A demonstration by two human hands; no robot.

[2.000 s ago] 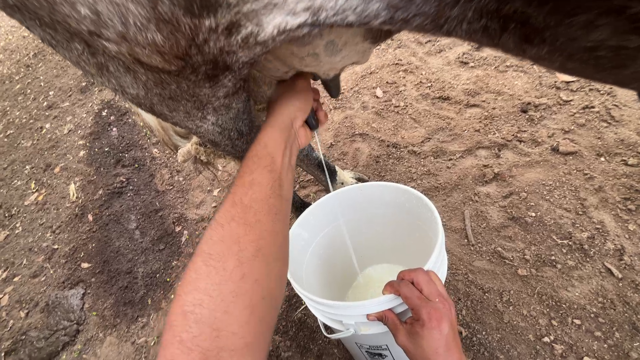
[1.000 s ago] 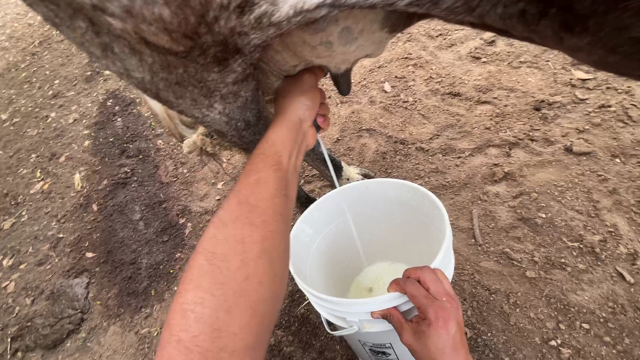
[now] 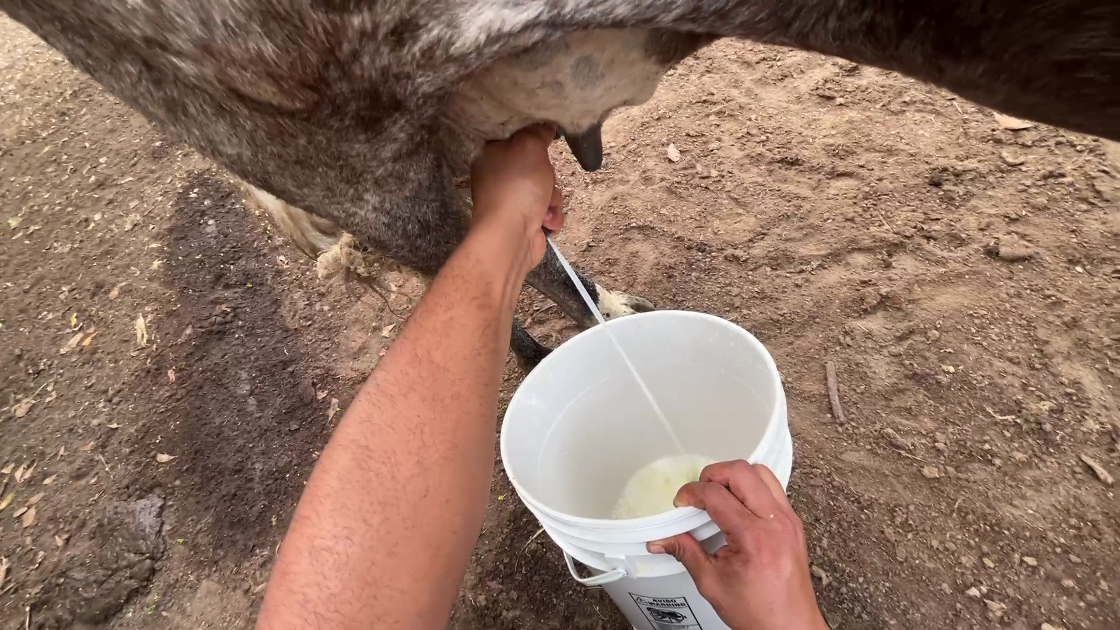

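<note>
My left hand (image 3: 518, 191) is closed around a teat under the pale udder (image 3: 560, 83) of a dark, grey-flecked cow. A thin stream of milk (image 3: 626, 357) runs from below my fist down into a white plastic bucket (image 3: 560, 490). Pale, foamy milk (image 3: 662, 483) lies at the bucket's bottom. With fingers over the near right rim and the thumb outside, my right hand (image 3: 754, 538) grips the bucket. Another dark teat (image 3: 584, 147) hangs free just right of my left hand. The gripped teat is mostly hidden by my fist.
The cow's hind leg (image 3: 564, 284), with a pale patch near the hoof, stands behind the bucket. A pale tail tuft (image 3: 346, 260) hangs left of it. Dirt ground carries a dark damp strip (image 3: 241, 367), a dung-like clump (image 3: 109, 560) and a stick (image 3: 834, 392).
The milk stream shows in every frame, with my left hand staying at the udder and my right hand on the bucket rim. The view has shifted slightly.
</note>
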